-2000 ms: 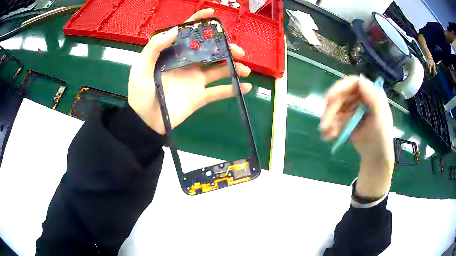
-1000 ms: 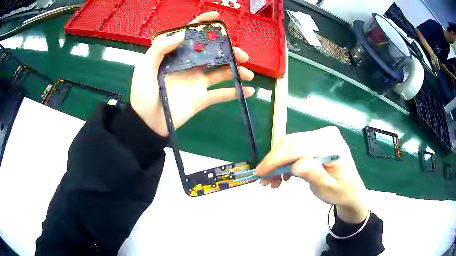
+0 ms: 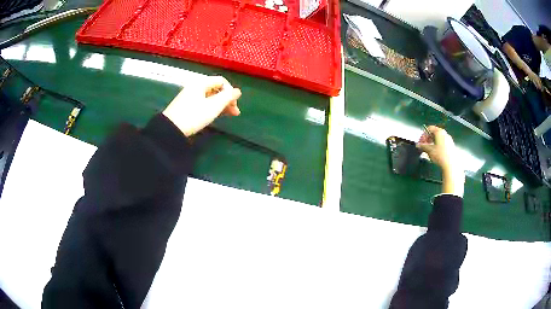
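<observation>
A black phone middle frame (image 3: 251, 145) lies on the green surface, its orange-yellow contact end (image 3: 277, 176) towards the right. Its left part is hidden by my left sleeve and hand. My left hand (image 3: 205, 105) is just above its far edge, fingers curled together with nothing visible in them. A second middle frame (image 3: 402, 157) lies right of the yellowish-white strip. My right hand (image 3: 444, 154) is at its right side and hides part of it. A thin tool, likely the tweezers (image 3: 426, 129), sticks up from my right fingers.
The red parts tray (image 3: 272, 72) stands behind my left hand. More frames lie at the left (image 3: 57, 99) and right (image 3: 497, 188). A yellowish-white strip (image 3: 333, 151) crosses between my hands. The white sheet (image 3: 272, 253) is nearest me. A person (image 3: 521, 54) is at upper right.
The frame held up in my left hand is down on the green surface, and that hand has let go. My right hand has moved away right, to another frame.
</observation>
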